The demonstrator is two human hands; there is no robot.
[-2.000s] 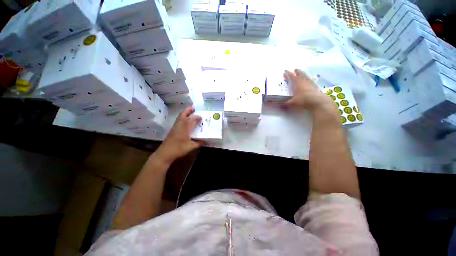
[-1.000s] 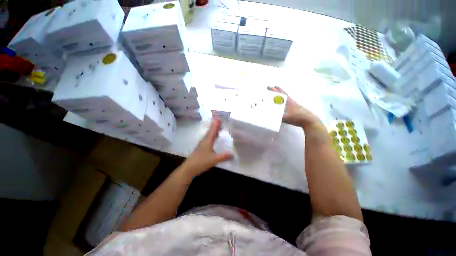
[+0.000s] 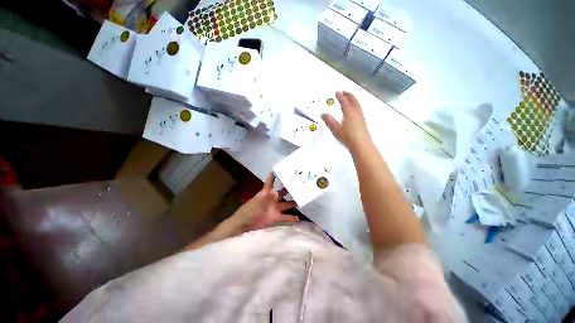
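Observation:
A white earbud box [image 3: 306,170] with a round gold sticker [image 3: 322,182] at its near right corner lies near the table's front edge. My left hand [image 3: 268,208] is at its near left side, fingers spread, fingertips at the box's edge; whether it grips the box is unclear. My right hand [image 3: 350,123] is behind the box, thumb and fingers apart, holding nothing, beside other labelled boxes [image 3: 301,130] partly washed out by glare.
Stacked labelled boxes [image 3: 165,66] stand at the left, a dark phone-like rectangle [image 3: 250,44] behind them. Sticker sheets lie at back left [image 3: 236,20] and far right [image 3: 533,113]. Grouped boxes [image 3: 362,41] stand at the back. Crumpled wrap and stacked boxes [image 3: 548,252] are at right; an open carton [image 3: 144,167] is below.
The view has turned and shifted left. My right hand has let go of the box side and moved behind the front box. The small sticker sheet at right no longer shows clearly.

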